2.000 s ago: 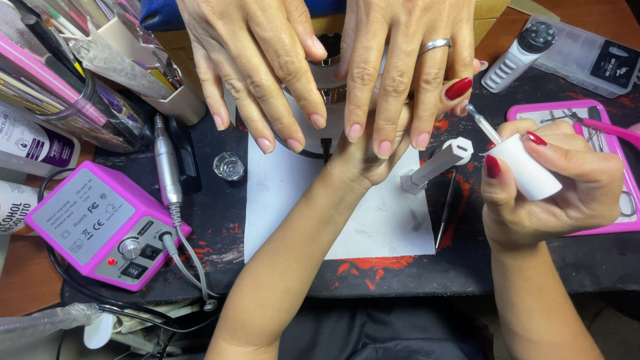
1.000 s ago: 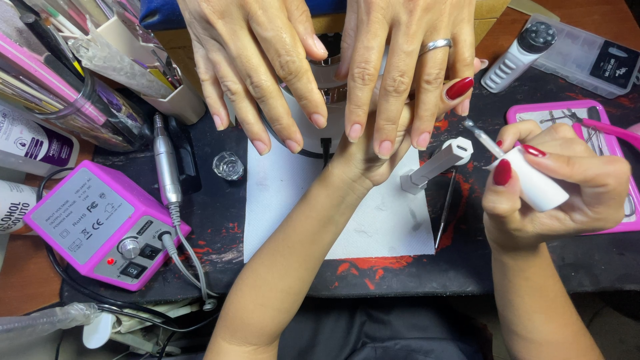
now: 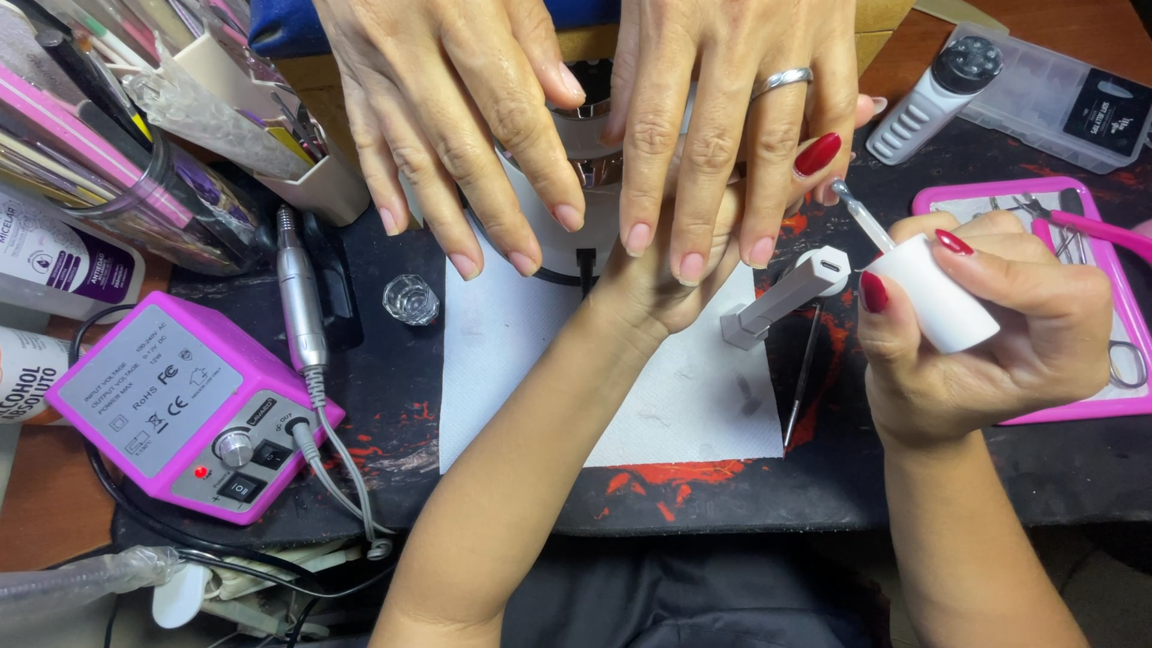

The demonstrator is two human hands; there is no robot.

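Another person's two hands reach in from the top, palms down with fingers spread; the hand on the right wears a silver ring. My left hand is beneath that hand and supports it, its thumb with a red nail against the outer finger; most of my fingers are hidden. My right hand holds the white cap of a nail polish brush, whose bristle tip is close to the little fingernail of the ringed hand. Under the hands lies a white paper towel.
A pink nail drill machine, its handpiece and a small glass are at left. A white upright device and a thin metal tool stand and lie near my right hand. A pink tray holds tools at right.
My right hand has shifted slightly, and the brush tip has moved from beside the outer fingers' right side, a little away, to near the little fingernail.
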